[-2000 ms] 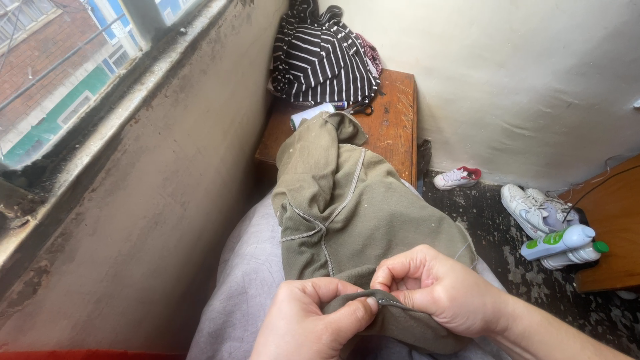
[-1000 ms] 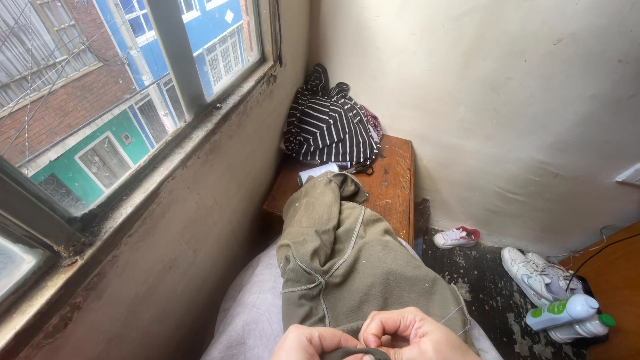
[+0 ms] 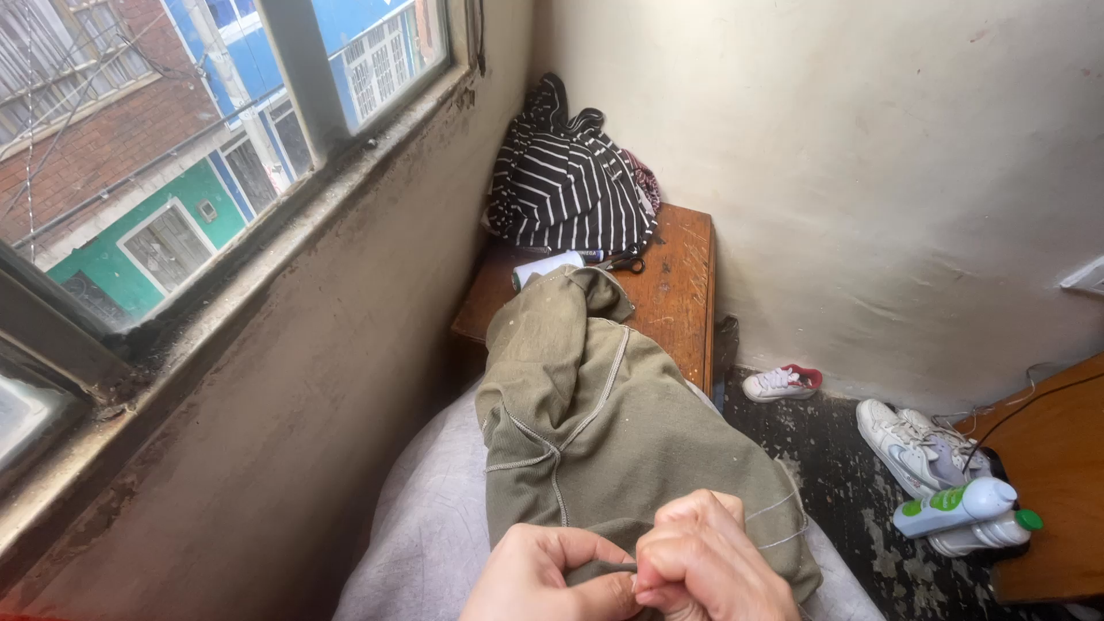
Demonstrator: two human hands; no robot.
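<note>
An olive-green garment [image 3: 655, 431] with pale overlocked seams lies inside out over a light grey cloth [image 3: 431, 500]; its far end rests on a wooden stand. At the bottom of the view, my left hand [image 3: 552, 573] pinches a fold of the garment between thumb and index finger. My right hand [image 3: 711, 556] grips the same fold close beside it, fingers curled, the two hands nearly touching. Whether a needle is held cannot be seen. Near the garment's far end are a spool of white thread [image 3: 552, 266] and black-handled scissors [image 3: 627, 261], partly covered.
Striped black-and-white cloth [image 3: 573, 181] is heaped on the wooden stand [image 3: 677, 293] against the wall. A window ledge [image 3: 285, 250] runs along the left. On the worn floor at right are a small shoe [image 3: 780, 383], white sneakers [image 3: 906, 448] and bottles [image 3: 957, 509] beside wooden furniture [image 3: 1056, 483].
The view has tilted up, showing more window. My hands stay on the garment's near edge, and the right fingers are now more curled over the fold.
</note>
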